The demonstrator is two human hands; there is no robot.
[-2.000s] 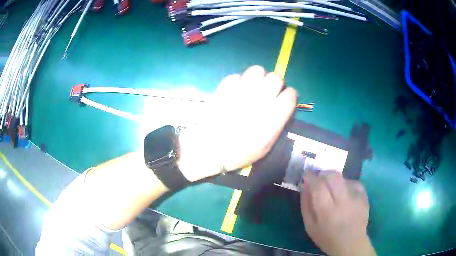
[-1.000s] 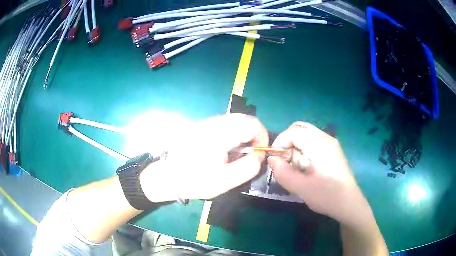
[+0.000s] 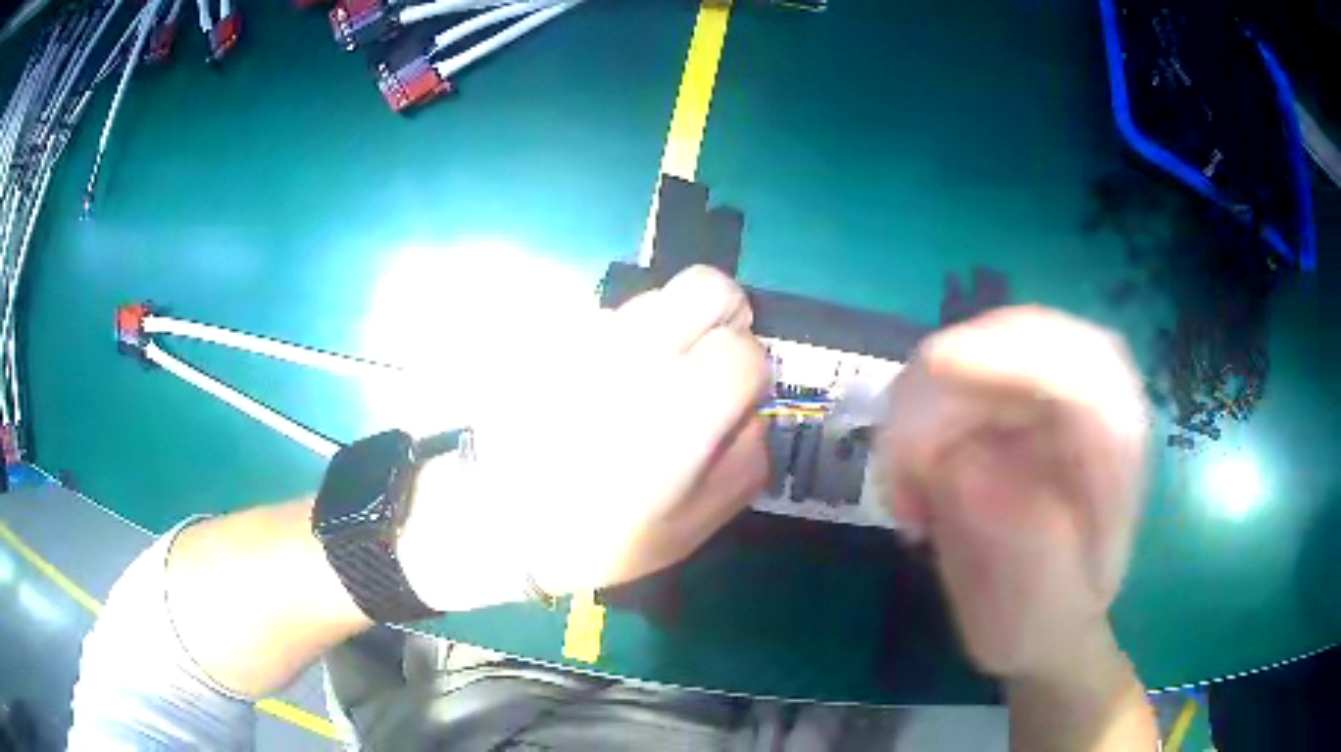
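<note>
My left hand (image 3: pixel 647 426), with a black watch on the wrist, is closed around the white cable assembly (image 3: pixel 258 345). The cable's red connector (image 3: pixel 133 326) lies at the left, with two white legs running under glare into the hand. Thin coloured wire leads (image 3: pixel 799 407) stick out to the right of my left fingertips, above the white reference card (image 3: pixel 868 514). My right hand (image 3: pixel 1015 470) is blurred at the card's right end, apart from the leads, fingers curled. Whether it holds anything cannot be told.
Black tape (image 3: pixel 838 319) frames the card. A yellow tape line (image 3: pixel 697 88) crosses the green mat. A blue parts bin (image 3: pixel 1206 188) is at the upper right, with loose black housings (image 3: pixel 1218 367) below it. More white cables with red connectors (image 3: pixel 412 84) lie at the top and left.
My right hand has moved away from the wire leads to the right. My left hand still holds the cable. The view has shifted, so the top cables show less.
</note>
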